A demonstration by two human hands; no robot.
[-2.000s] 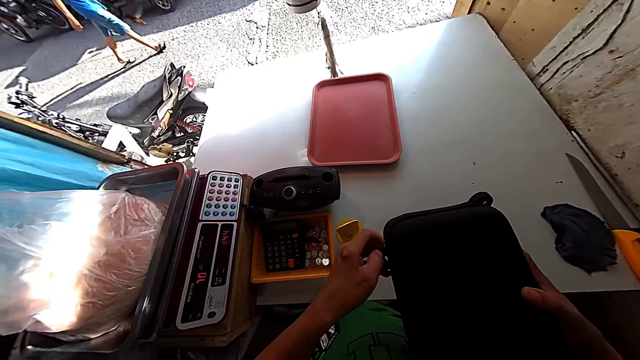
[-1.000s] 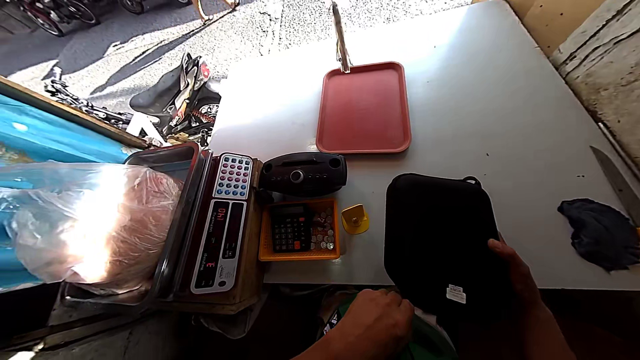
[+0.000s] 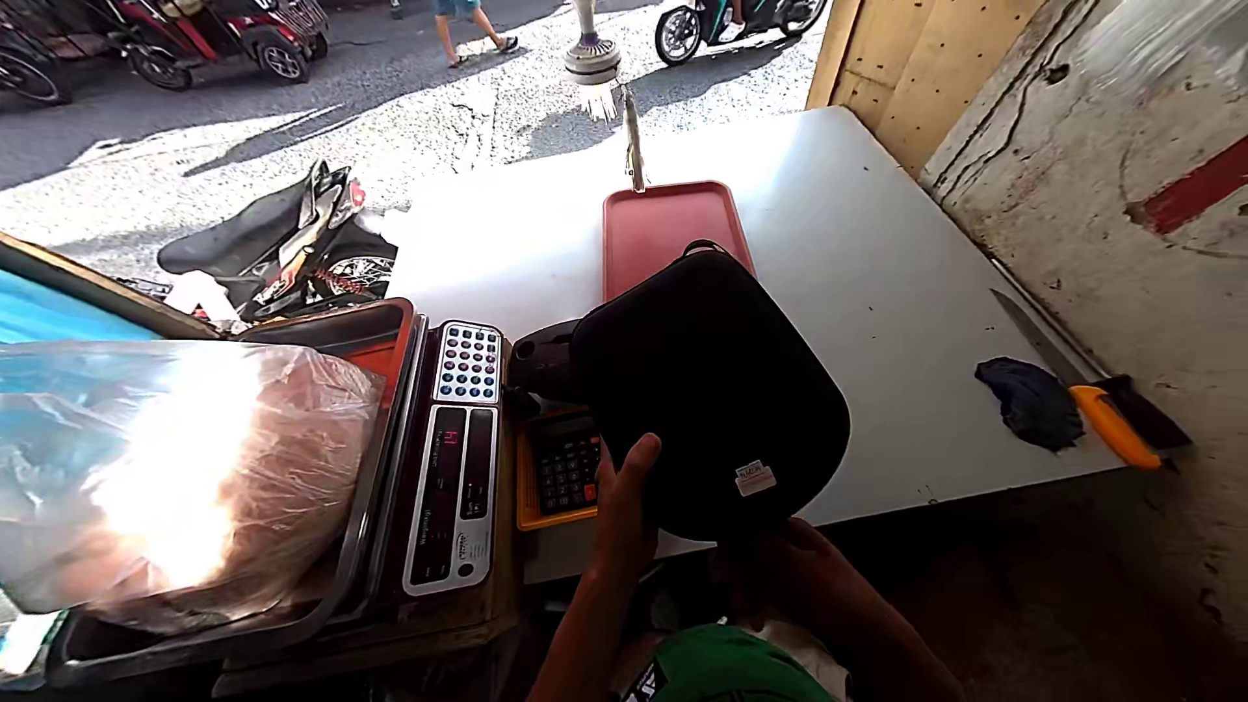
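Observation:
A black zip case (image 3: 717, 390) with a small sticker and a loop is held tilted above the near edge of the white table (image 3: 848, 253). My left hand (image 3: 629, 492) grips the case's left lower side, thumb on top. At its lower edge is my right hand (image 3: 785, 565), dim and partly hidden by the case, so its grip is unclear. The case overlaps the red tray (image 3: 668, 224), a black speaker-like device (image 3: 544, 361) and the orange bin (image 3: 527, 487) with a calculator (image 3: 567, 466) in it.
A digital scale (image 3: 453, 478) stands left, beside a tray (image 3: 402, 331) bearing a filled plastic bag (image 3: 195, 478). At right lie a dark cloth (image 3: 1029, 402), a long knife (image 3: 1038, 336) and an orange-handled tool (image 3: 1116, 427). Motorcycles and a walking person's legs (image 3: 466, 29) are outside.
The case has moved left and now covers part of the red tray and the orange bin. My left hand, off the case one second ago, now holds it. The view has shifted.

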